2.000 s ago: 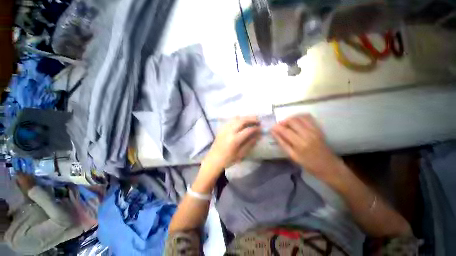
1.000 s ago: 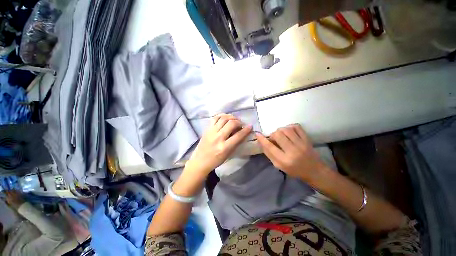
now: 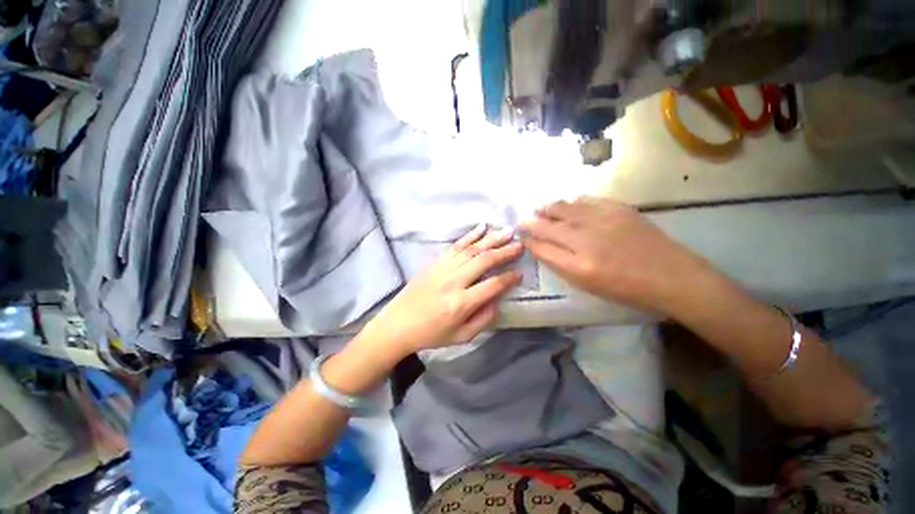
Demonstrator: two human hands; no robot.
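Note:
A grey garment piece (image 3: pixel 336 191) lies crumpled on the white table, and its right part runs flat under the bright lamp glow. My left hand (image 3: pixel 467 286) lies on it with fingers spread, pressing the cloth. My right hand (image 3: pixel 587 246) is at the cloth's right edge below the needle area, its fingertips on the cloth. My fingertips nearly touch. The sewing machine head (image 3: pixel 602 60) stands above; the needle is lost in the glare. More grey cloth (image 3: pixel 502 397) lies on my lap.
A stack of grey panels (image 3: pixel 150 171) lies at the left of the table. Scissors with yellow and red loops (image 3: pixel 702 125) lie on the machine bed (image 3: pixel 763 166). Bright blue cloth (image 3: pixel 161 432) is heaped at the lower left. Darker grey cloth hangs at the right edge.
Both hands were pinching the cloth near the table's front edge. My right hand has moved up towards the needle, and my left hand has flattened on the cloth. The view has shifted.

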